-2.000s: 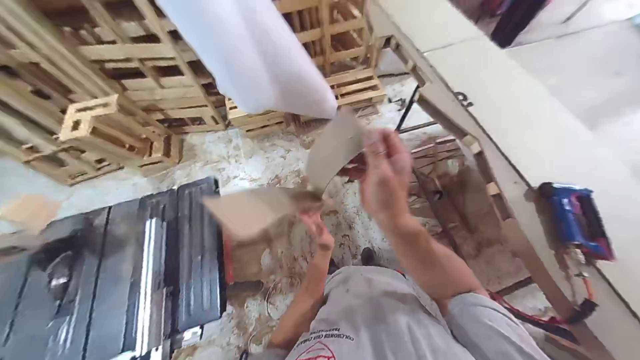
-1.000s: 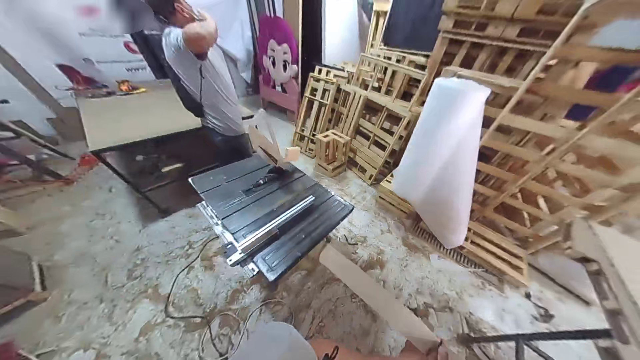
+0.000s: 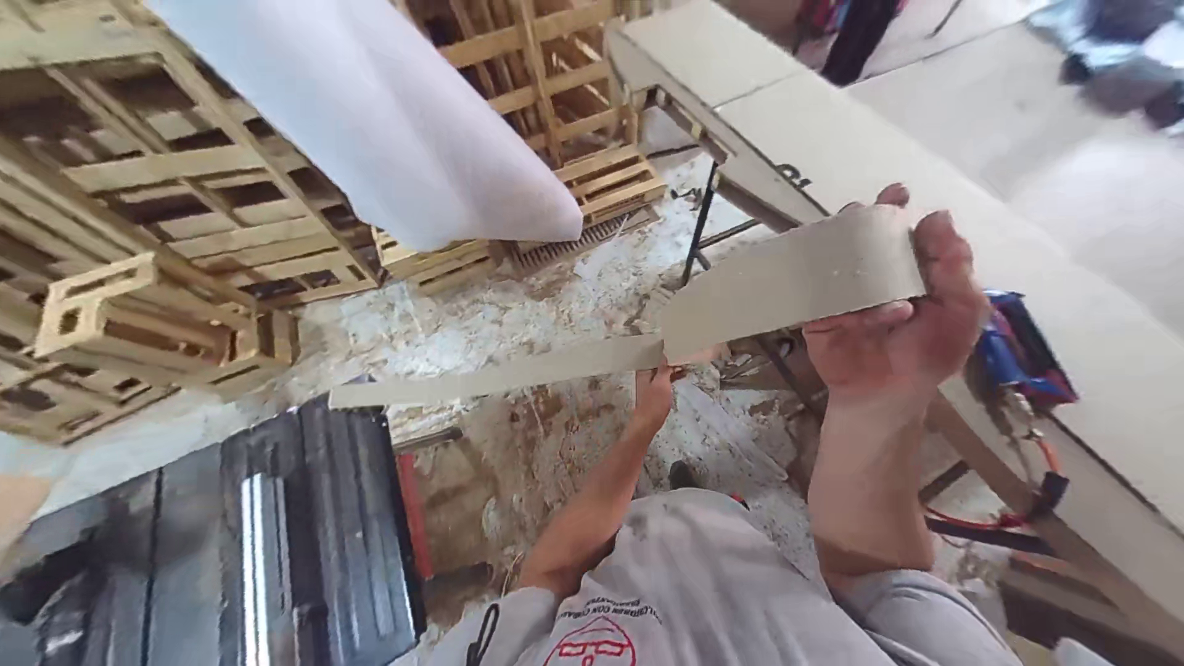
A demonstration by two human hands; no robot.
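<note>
Two flat boards of pale wood or fiberboard meet near my left hand [image 3: 655, 393], whose fingers close on them from below. The narrow board [image 3: 499, 370] reaches left, its far end over the edge of the black table saw [image 3: 342, 518]. The wider board [image 3: 786, 277], with a rounded end, slants up to the right. My right hand [image 3: 897, 342] cups that rounded end, with the thumb beneath it and fingertips showing past its far edge. Whether the boards are joined cannot be told.
On the long pale workbench [image 3: 888, 157] at the right lies a blue and red air tool [image 3: 1022, 351] with an orange hose. Wooden pallets [image 3: 231, 185], a small wooden crate [image 3: 148, 324] and a large white roll [image 3: 388, 120] stand beyond. Debris litters the floor.
The view has swung from the saw and a person back to my hands. Compared with two seconds ago, my right hand is farther right, at the wider board's rounded end.
</note>
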